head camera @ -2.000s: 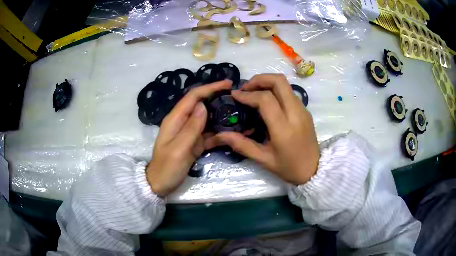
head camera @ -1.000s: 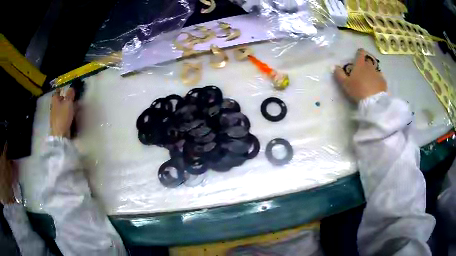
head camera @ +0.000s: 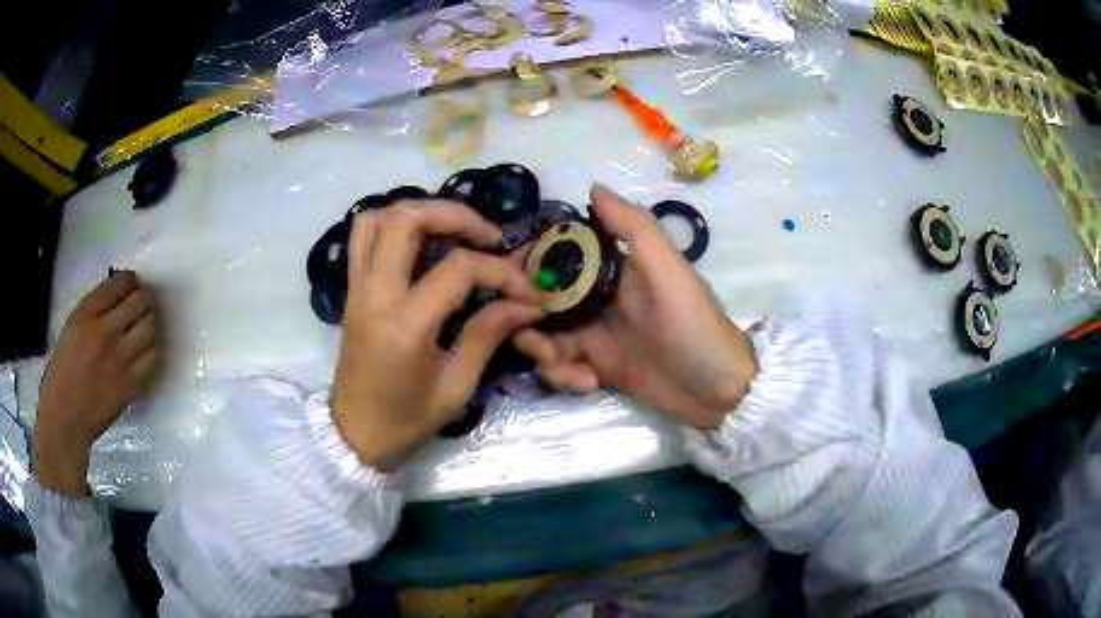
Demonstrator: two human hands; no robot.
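A round black unit with a tan adhesive ring on its face and a green spot in its centre is held up in mid-table. My right hand holds it from the right and below. My left hand has thumb and fingertips pinched at the left edge of the unit's face; whether they grip the liner or the unit's rim cannot be told. Loose black rings lie in a pile beneath and behind my hands, partly hidden. One black ring lies apart, right of the pile.
Several units with tan rings lie at right, near adhesive ring sheets. An orange-handled tool and peeled liners lie at the far side. A dark unit is far left. Another person's hand rests at left.
My left hand has come from the far left, and my right hand from the units at right, to mid-table with a unit. The other person's hand has moved in at left.
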